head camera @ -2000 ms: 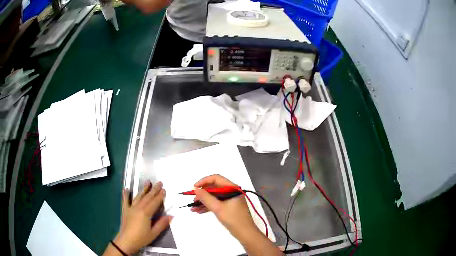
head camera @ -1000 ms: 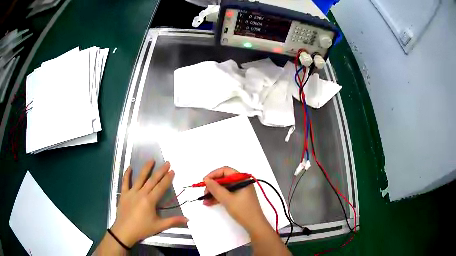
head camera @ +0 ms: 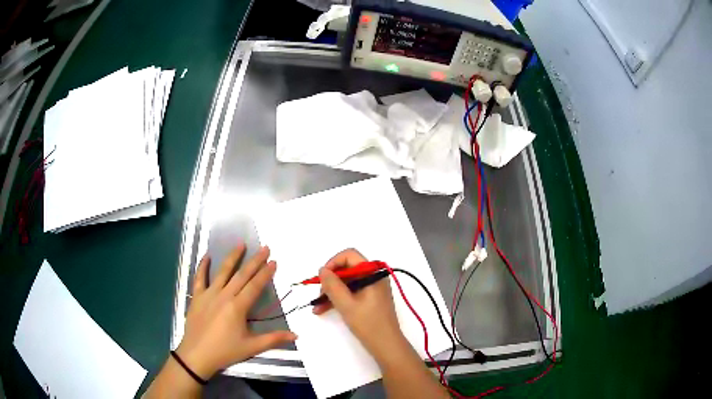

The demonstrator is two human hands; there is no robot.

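A white panel point(head camera: 359, 226) lies tilted on the light box point(head camera: 258, 187), its thin lead wires point(head camera: 269, 318) leaving its left edge. My right hand point(head camera: 363, 308) holds the red test probe point(head camera: 351, 272) and the black test probe point(head camera: 355, 285) together like pens, tips pointing left near the panel's left edge. Whether the tips touch the contacts is too small to tell. My left hand point(head camera: 226, 312) lies spread with fingers apart on the light box, left of the panel, over part of the lead wires.
The bench tester point(head camera: 437, 47) stands at the box's back edge, its input cables point(head camera: 482, 187) running forward on the right. A white cloth point(head camera: 375, 136) lies behind the panel. A panel stack point(head camera: 101, 148) and a single sheet point(head camera: 74, 335) lie on the green bench, left.
The view has tilted downward since the oldest frame. Compared with it, the panel's lead wires now run out by my left hand. The tester's digits differ, and the probe cable loop at the lower right has shifted.
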